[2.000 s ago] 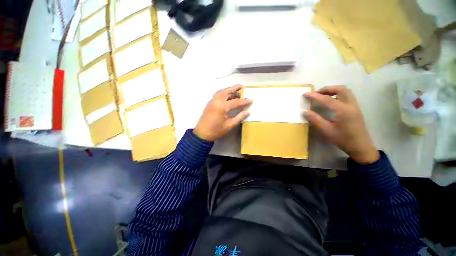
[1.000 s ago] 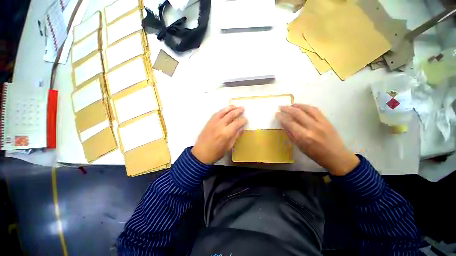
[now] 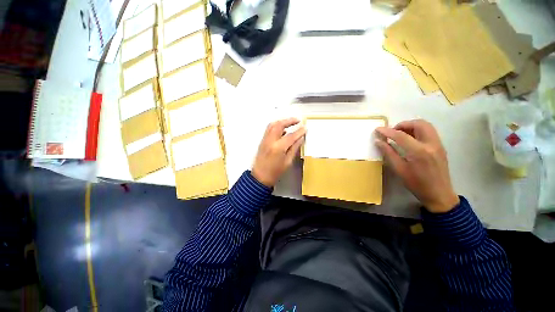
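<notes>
A tan panel (image 3: 342, 181) lies at the table's front edge. A white insert (image 3: 341, 139) lies on its upper half, with a thin tan border above it. My left hand (image 3: 278, 150) has its thumb and fingertips on the left edge of the insert, near the upper left corner. My right hand (image 3: 420, 159) has its fingertips and thumb on the insert's right edge. Beyond the panel is a white insert stack (image 3: 330, 97) with a grey side edge.
Two columns of overlapped glued pieces (image 3: 193, 116) lie at left, beside a small brown-grey square (image 3: 230, 70). A black band (image 3: 249, 36) is at the back. Spare tan panels (image 3: 450, 49) and a glue bottle (image 3: 513, 137) are at right. A calendar (image 3: 64, 119) is far left.
The view has shifted. Since one second ago my fingers have moved off the insert's upper face to its side edges, and more of the white shows. The panel keeps its place at the table edge.
</notes>
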